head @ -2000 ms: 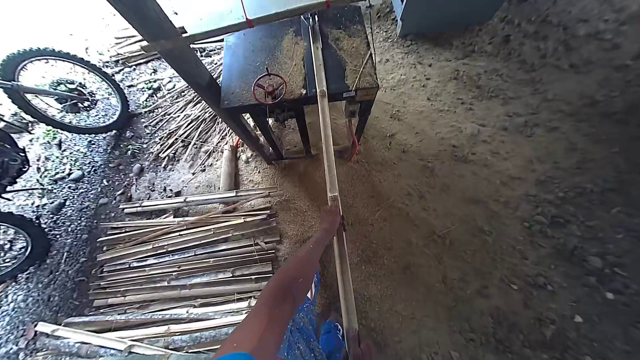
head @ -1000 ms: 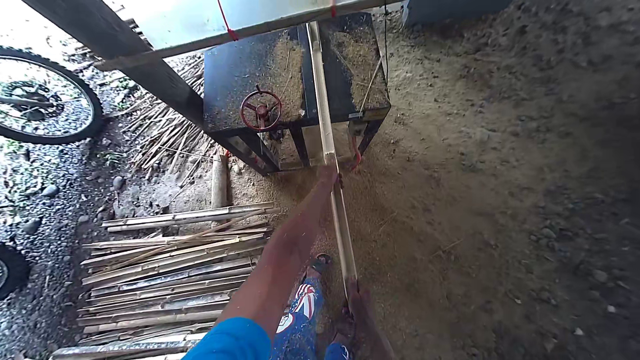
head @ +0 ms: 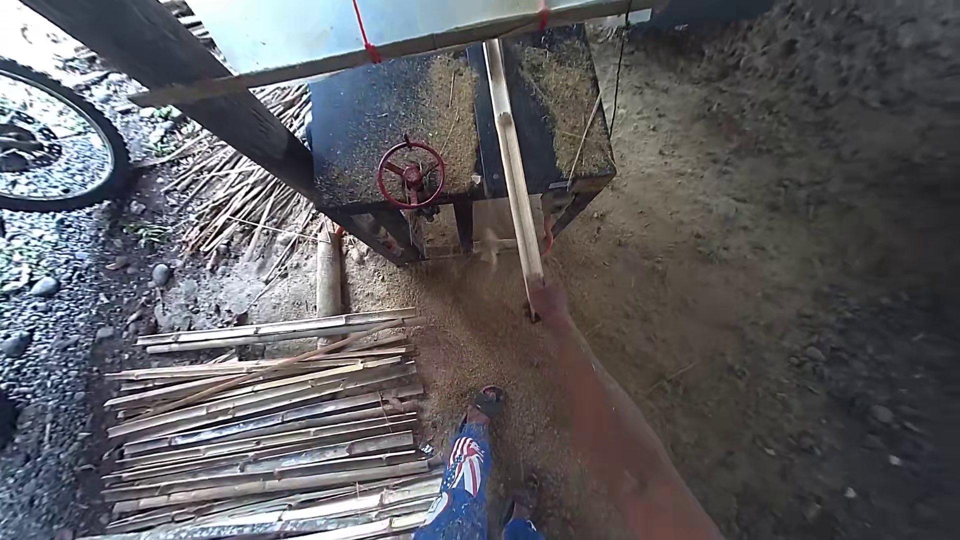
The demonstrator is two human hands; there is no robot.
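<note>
A long split bamboo strip (head: 514, 169) lies over the dark metal machine table (head: 360, 112) and reaches out over its near edge. My right hand (head: 547, 300) is closed around the strip's near end. The strip's far end passes under the overhead panel and is hidden there. Sawdust covers much of the tabletop on both sides of the strip. A red handwheel (head: 412, 175) is mounted at the table's near side, left of the strip. My left hand is out of view.
Split bamboo strips (head: 277, 442) lie piled at lower left, with a bamboo post (head: 328, 270) beyond them. A slanted wooden post (head: 202, 90) and a pale panel (head: 300, 30) frame the machine. A motorcycle wheel (head: 112, 150) stands at far left. My feet are on the sawdust-strewn ground.
The bamboo strip has moved forward over the table, away from me. My left hand, on the strip's middle before, has let go and left the view. My right hand has moved forward with the near end.
</note>
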